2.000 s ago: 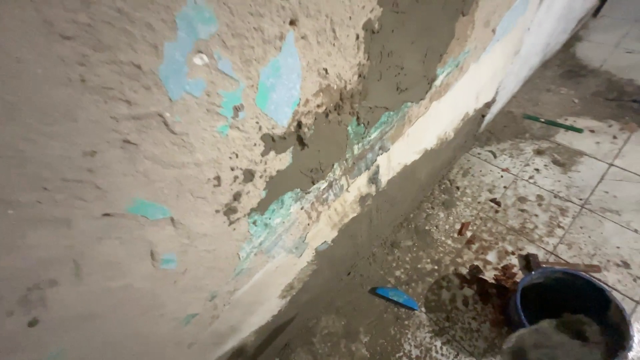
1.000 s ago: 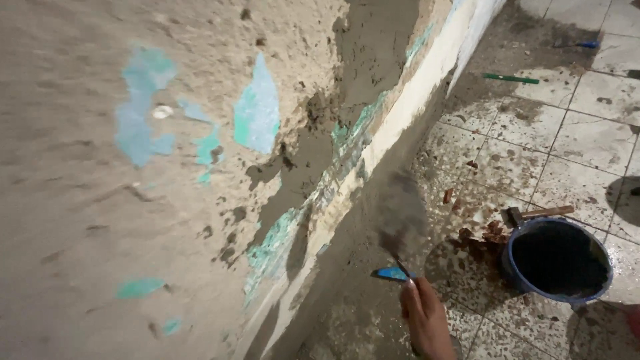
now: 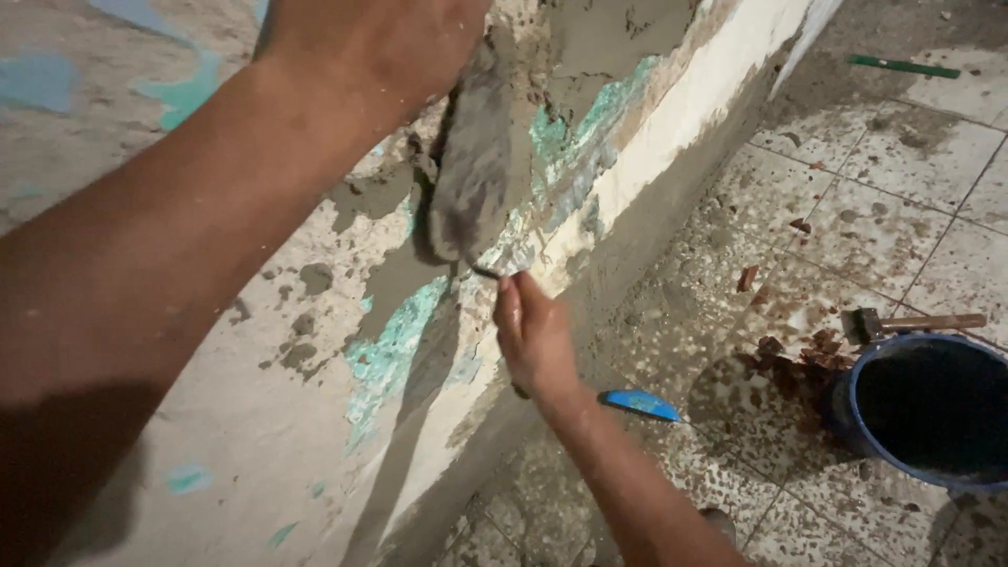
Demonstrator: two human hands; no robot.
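Observation:
My right hand (image 3: 539, 335) grips the handle of a mortar-coated trowel (image 3: 475, 157), whose blade lies against or just off the wall (image 3: 260, 441). Up at the top of the view, my left hand (image 3: 386, 39) is beside the upper end of the blade; its fingers are cut off by the frame edge, so what it touches does not show. Around the blade, the wall bears wet grey mortar (image 3: 626, 39), rough old plaster and flaking turquoise paint (image 3: 402, 339).
On the tiled floor at the right stands a blue-rimmed bucket (image 3: 858, 409), with a wooden-handled hammer (image 3: 933, 321) beside its rim. A blue tool or piece (image 3: 642, 405) lies near the wall foot, a green strip (image 3: 903, 66) farther off. Reddish rubble (image 3: 823, 350) is scattered by the bucket.
The trowel in my right hand has moved from over the floor edge up to the wall. My left arm has come into view across the wall at the left.

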